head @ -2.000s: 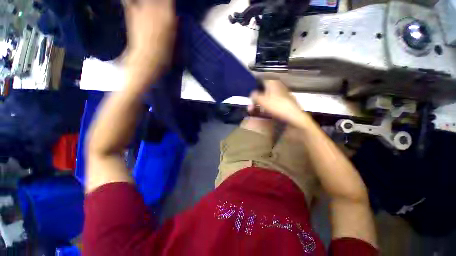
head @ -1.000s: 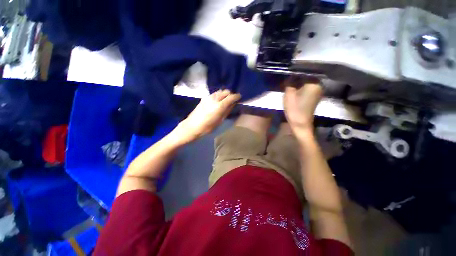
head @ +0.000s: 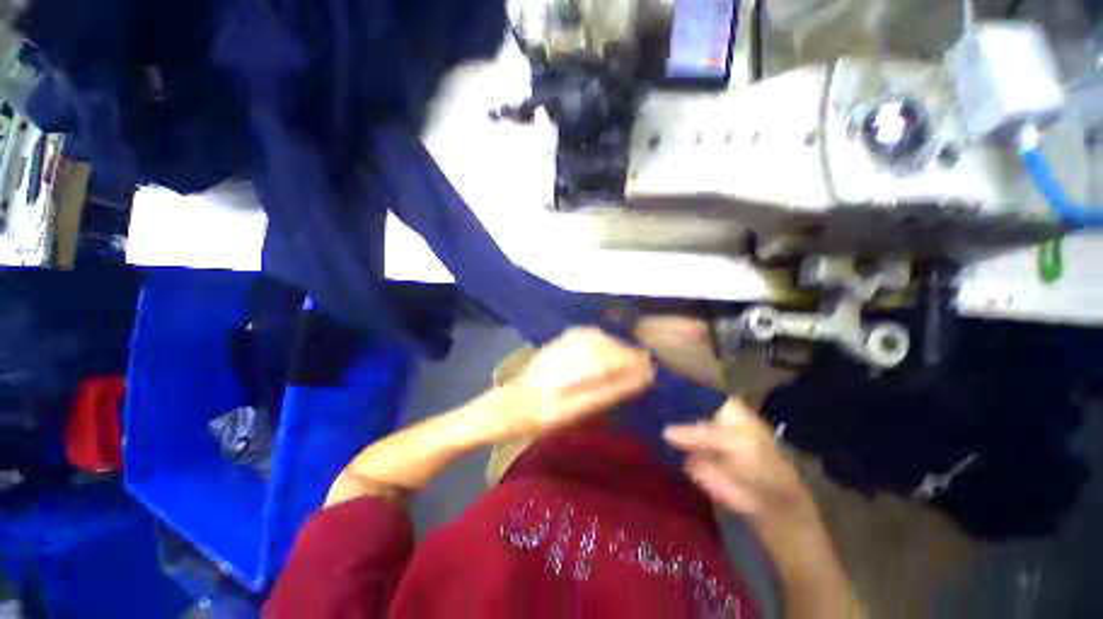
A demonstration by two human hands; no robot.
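A long narrow navy sleeve or leg (head: 484, 268) runs from the navy garment heap (head: 157, 97) at the upper left, over the table edge, to my lap. My left hand (head: 589, 377) is closed on it in front of my chest. My right hand (head: 732, 453) is at its lower end, fingers on the navy edge, slightly blurred. The off-white sewing machine (head: 726, 145) stands beyond, its dark needle area (head: 587, 133) away from both hands. Another navy part (head: 321, 242) hangs over the table edge.
A blue bin (head: 200, 411) with dark cloth and grey scrap is at left, a red item (head: 94, 423) beside it. A lever linkage (head: 835, 327) sits under the machine. A dark cloth pile (head: 943, 423) lies low right. A lit phone (head: 702, 39) and blue hose (head: 1058, 187) are behind.
Both hands have moved from the machine's front edge toward my chest, drawing the navy tube with them. The tube is now stretched long from the heap. The view has shifted.
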